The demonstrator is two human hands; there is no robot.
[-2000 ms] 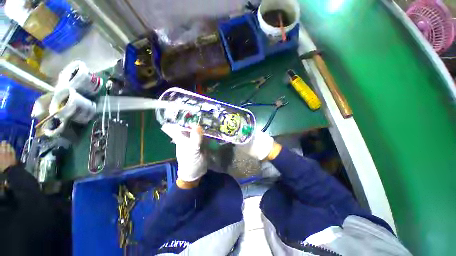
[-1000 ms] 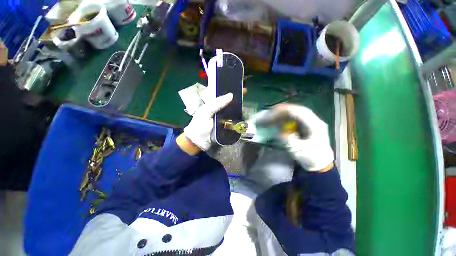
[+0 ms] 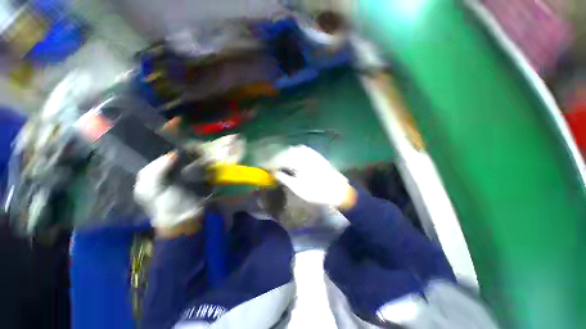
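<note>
The view is strongly blurred. My gloved left hand (image 3: 168, 196) holds the lock housing (image 3: 136, 133), its dark face up, tilted toward the upper left. My gloved right hand (image 3: 313, 178) is closed at the right end of a yellow-handled tool (image 3: 244, 175). The tool lies level between my hands, its left end close to the housing's lower end and my left fingers. Blur hides whether it touches the housing. An off-white cloth (image 3: 226, 148) is just behind the tool.
A large blue tote (image 3: 96, 276) with gold parts is at the lower left. Blue bins (image 3: 283, 48) stand at the back of the green mat (image 3: 353, 122). A wooden handle (image 3: 401, 112) lies on the right ledge beside the green conveyor (image 3: 475, 167). A red item (image 3: 218, 122) lies behind the cloth.
The housing, first held open side up, was turned dark face up and is now tilted to the upper left. The yellow tool has left the mat and is in my right hand. The view has swung.
</note>
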